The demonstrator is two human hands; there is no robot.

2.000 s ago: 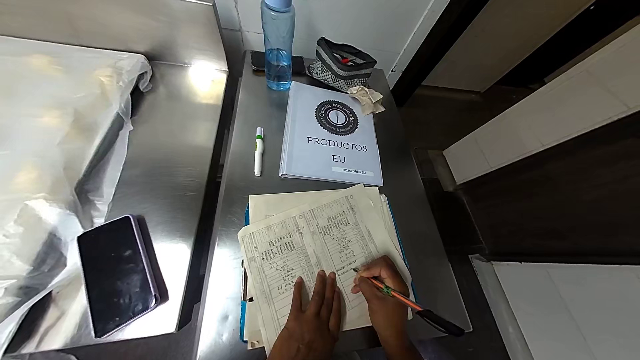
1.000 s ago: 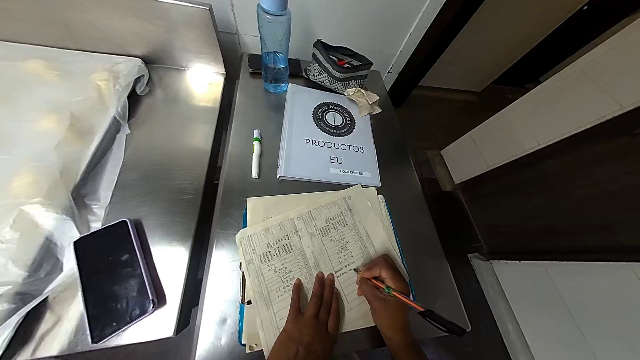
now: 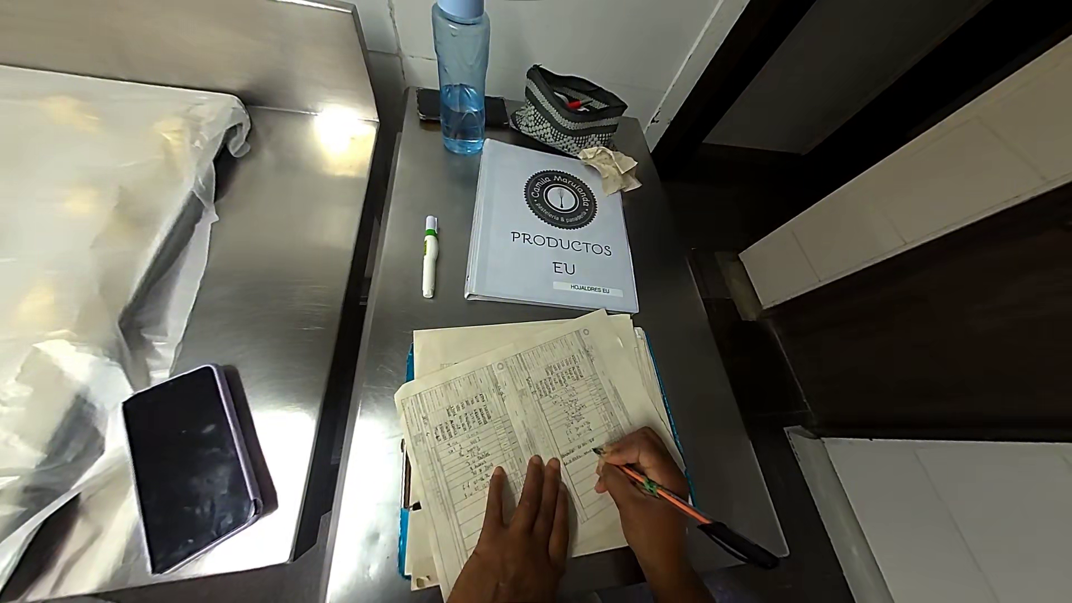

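My right hand (image 3: 645, 481) grips an orange pen (image 3: 670, 496) with a black end, its tip on the right half of a filled-in paper form (image 3: 511, 419). Flat on the lower part of the same sheet lies my left hand (image 3: 523, 532), fingers spread a little and holding nothing. The form bears printed tables and handwriting. It rests at a tilt on a stack of papers (image 3: 469, 342) over a blue folder (image 3: 404, 544), of which only edges show.
Beyond the papers lie a white binder (image 3: 536, 268) and a white correction pen (image 3: 430, 260). A blue bottle (image 3: 463, 75), a zippered pouch (image 3: 569, 109), a crumpled paper (image 3: 611, 170) and a dark flat object (image 3: 496, 112) stand farther back. A phone (image 3: 188, 469) and plastic sheeting (image 3: 100, 209) are left.
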